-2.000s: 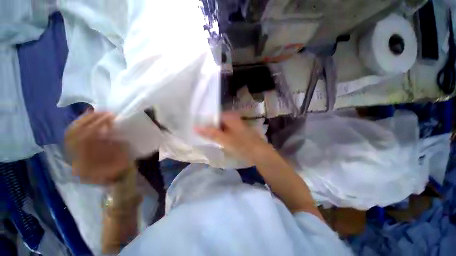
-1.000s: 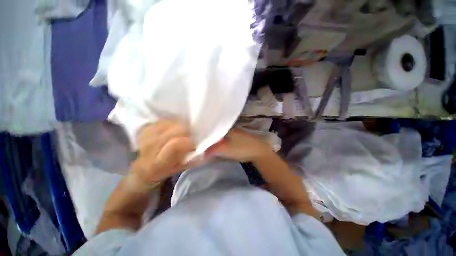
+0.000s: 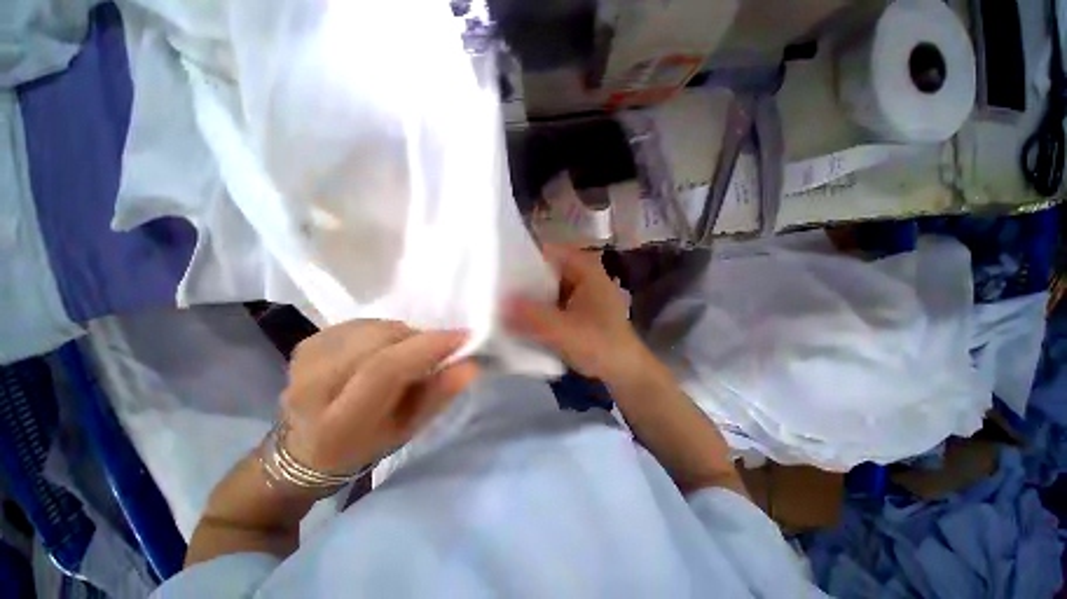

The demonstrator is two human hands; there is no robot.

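Observation:
A white garment piece (image 3: 351, 176) hangs from the machine table towards my lap, glaring at the top under the lamp. My left hand (image 3: 369, 380) pinches its near edge and wears thin bangles. My right hand (image 3: 579, 314) grips the same edge just to the right, slightly blurred. The two hands are close together. The cloth hides the needle area and some fingertips.
Grey snips (image 3: 749, 158) lie on the machine table's front edge, with a white roll (image 3: 913, 70) beyond and black-handled scissors (image 3: 1044, 152) far right. A white sewn bundle (image 3: 819, 351) hangs below the edge. Purple-blue cloth (image 3: 88, 176) and blue crate bars (image 3: 123, 456) are at left.
From one second ago, the view has shifted, so the table things appear higher. My hands still hold the near edge, and the cloth is spread wider and flatter, with a seam line showing.

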